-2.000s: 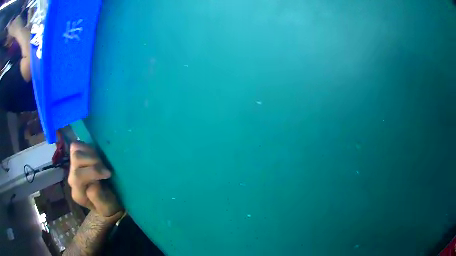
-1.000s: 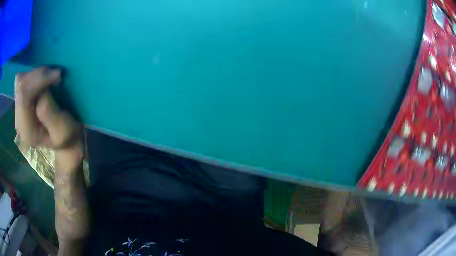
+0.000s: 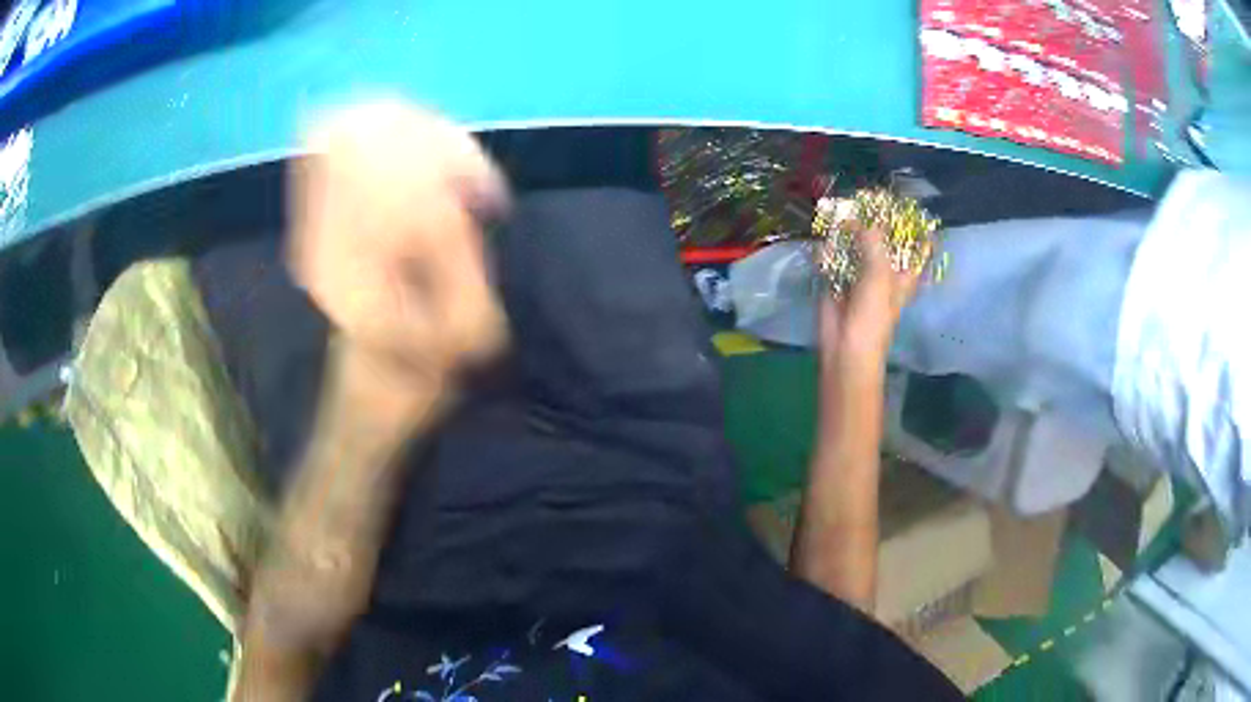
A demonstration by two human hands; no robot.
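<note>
My right hand (image 3: 862, 309) is below the table's edge, right of my lap, closed around a clump of small gold and silver metal fittings (image 3: 899, 236) that stick out past the fingertips. My left hand (image 3: 398, 247) is at the table's front edge above my lap, strongly blurred. Its fingers look curled, but whether it holds anything cannot be told. More gold-coloured fittings (image 3: 734, 178) lie in a dark space under the table edge, left of my right hand, with a red rim beside them.
The green table (image 3: 659, 62) spans the top. A blue tray (image 3: 151, 34) is at upper left and a red panel (image 3: 1022, 69) at upper right. A person in light clothing (image 3: 1194, 316) sits at right. Cardboard boxes (image 3: 933, 549) stand on the green floor below.
The view has swung down from the tabletop to my lap. My right hand has come into view with the fittings. My left hand now appears nearer the middle, at the front edge.
</note>
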